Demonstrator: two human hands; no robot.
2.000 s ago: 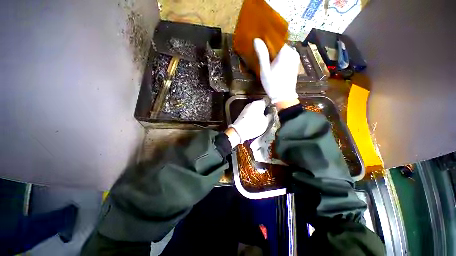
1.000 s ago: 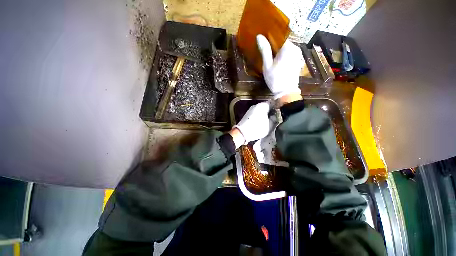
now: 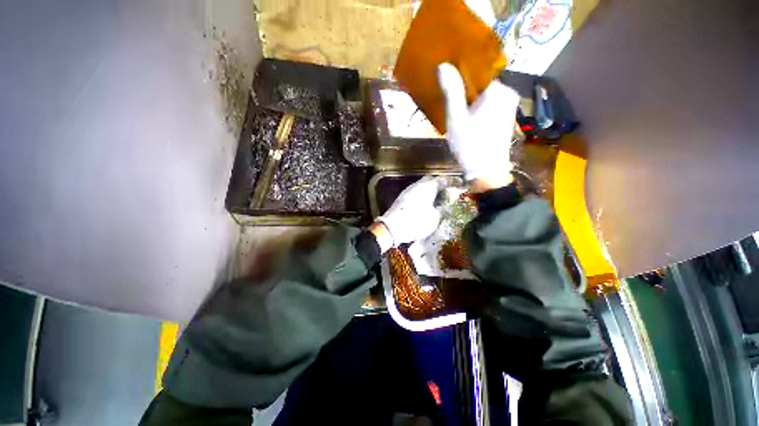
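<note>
My right hand [image 3: 485, 129], in a white glove, holds an orange sheet [image 3: 445, 62] upright over the right part of the solder pot [image 3: 404, 114], whose bright silvery top shows at the left. My left hand [image 3: 414, 212], also gloved, is low over the near steel tray [image 3: 403, 321] with its fingers curled. Whether it holds something small is hidden. A white pad [image 3: 427, 258] lies on copper wire pieces [image 3: 414, 289] in the tray, beside my left hand. My right forearm covers much of the tray's right part.
Left of the pot is a black dross tray [image 3: 237, 179] of grey-black crumbs, with a tan stick [image 3: 273, 162] in it. A small black tool box [image 3: 556, 112] is at the back right. A yellow-orange strip [image 3: 575, 215] curves along the right edge. Grey panels stand on both sides.
My right hand and the orange sheet have moved right relative to the pot, uncovering its bright top. My left hand has stayed over the near tray. The view has shifted slightly.
</note>
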